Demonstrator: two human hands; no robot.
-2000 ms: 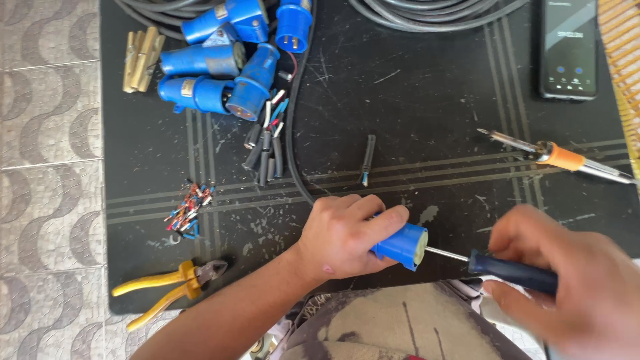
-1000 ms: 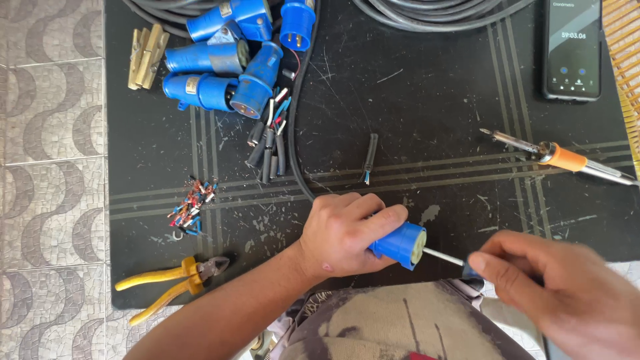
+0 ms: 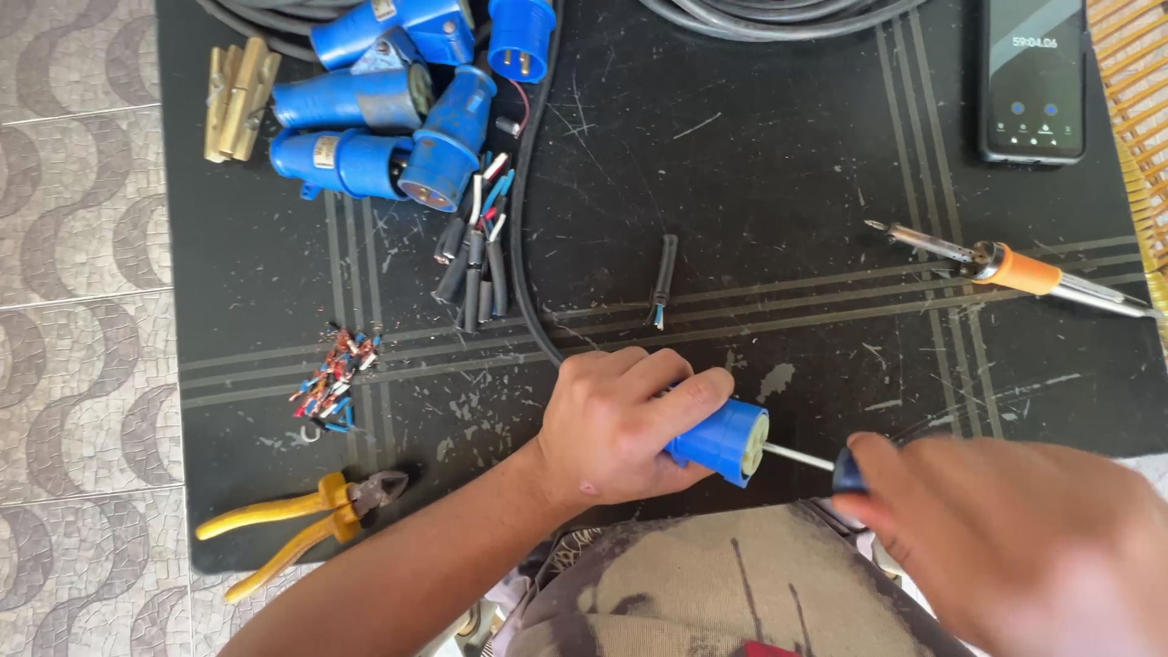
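My left hand [image 3: 630, 424] is closed around a blue industrial plug connector [image 3: 721, 440], whose pale inner face points right. A black cable [image 3: 525, 237] runs down from the top of the table to this hand, which hides its end. In my right hand [image 3: 995, 520] is the dark blue handle of a screwdriver [image 3: 801, 455]. Its metal shaft meets the connector's face; the tip is hidden inside. The right hand is slightly blurred and covers most of the handle.
Several blue connectors [image 3: 351, 96], clothespins [image 3: 242, 100] and cut cable pieces [image 3: 474, 274] lie upper left. Wire scraps [image 3: 338, 374] and yellow-handled pliers [image 3: 315, 525] are below them. A short cable piece [image 3: 666, 274] lies mid-table. At right are a soldering iron [image 3: 1013, 269] and a phone [image 3: 1034, 82]; coiled cable [image 3: 785, 23] lies at the top.
My right hand's grip and pose on the screwdriver have changed; more of the handle showed two seconds ago. My left hand still holds the connector in about the same place.
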